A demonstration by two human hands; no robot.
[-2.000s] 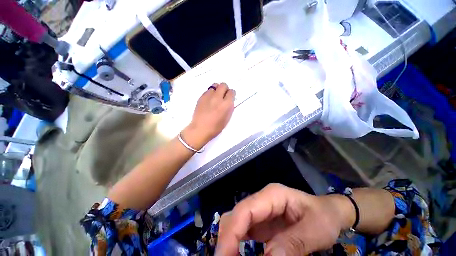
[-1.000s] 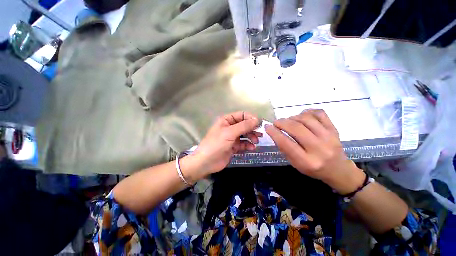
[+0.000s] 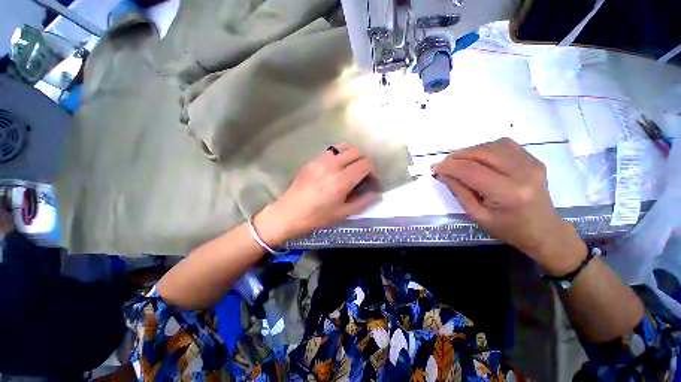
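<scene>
The olive-khaki garment piece (image 3: 149, 149) lies over the left of the table, folded near the sewing machine, and hangs over the front edge. My left hand (image 3: 328, 186) rests on its lower right part, fingers bent and pressing the cloth. My right hand (image 3: 500, 186) is just right of the cloth's edge, thumb and fingertips pinched together. A tiny dark and white bit shows at those fingertips, perhaps a label; it is too small and glared to tell. The presser foot and needle (image 3: 384, 78) stand above the cloth's upper right edge under the bright lamp.
The grey-blue thread tension dial (image 3: 435, 69) is right of the needle. The phone (image 3: 597, 26) is strapped at upper right. A clear plastic bag (image 3: 590, 127), printed white strip (image 3: 627, 183) and thread snips (image 3: 655, 134) lie at right. A measuring tape (image 3: 403, 233) runs along the front edge.
My hands, together at the cloth's corner a second ago, are now apart. My left hand has moved left onto the cloth; my right hand has moved right, still pinched. The view has shifted slightly.
</scene>
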